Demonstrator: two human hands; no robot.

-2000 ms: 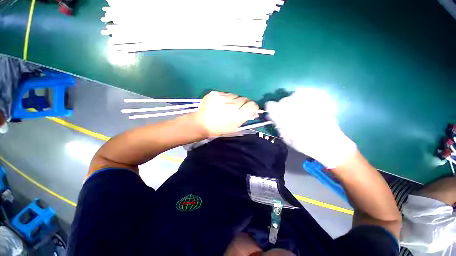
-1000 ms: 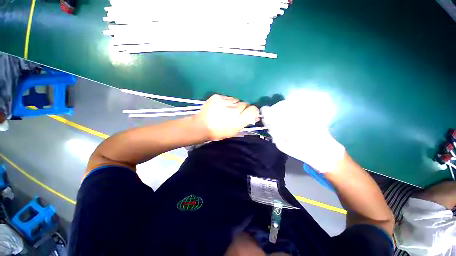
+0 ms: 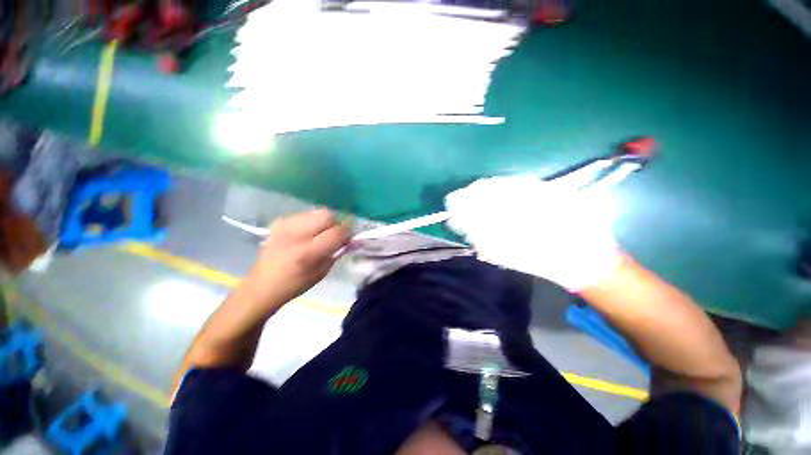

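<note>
My bare left hand [image 3: 301,249] is closed on one end of a white sleeving tube [image 3: 402,227] at the bench's near edge. The tube runs right and up into my gloved right hand [image 3: 538,227], which is closed on a wire harness. The harness's red connector [image 3: 639,147] sticks out beyond the glove to the upper right, with dark wire and white sleeved legs behind it. Another thin white strip [image 3: 244,226] shows left of my left hand. The glove is overexposed, so its fingers cannot be made out. The picture is blurred.
A glaring white pile of cut sleeving [image 3: 373,71] lies on the green bench [image 3: 711,213]. Red-and-black connectors [image 3: 169,27] with wires lie at the far left. Blue stools [image 3: 116,209] stand on the floor at left. Another person's pale clothing [image 3: 782,391] shows at lower right.
My left hand has moved left and down, away from the right hand, with a tube now stretched between them. The red connector has come into sight beyond the glove. The whole view has shifted.
</note>
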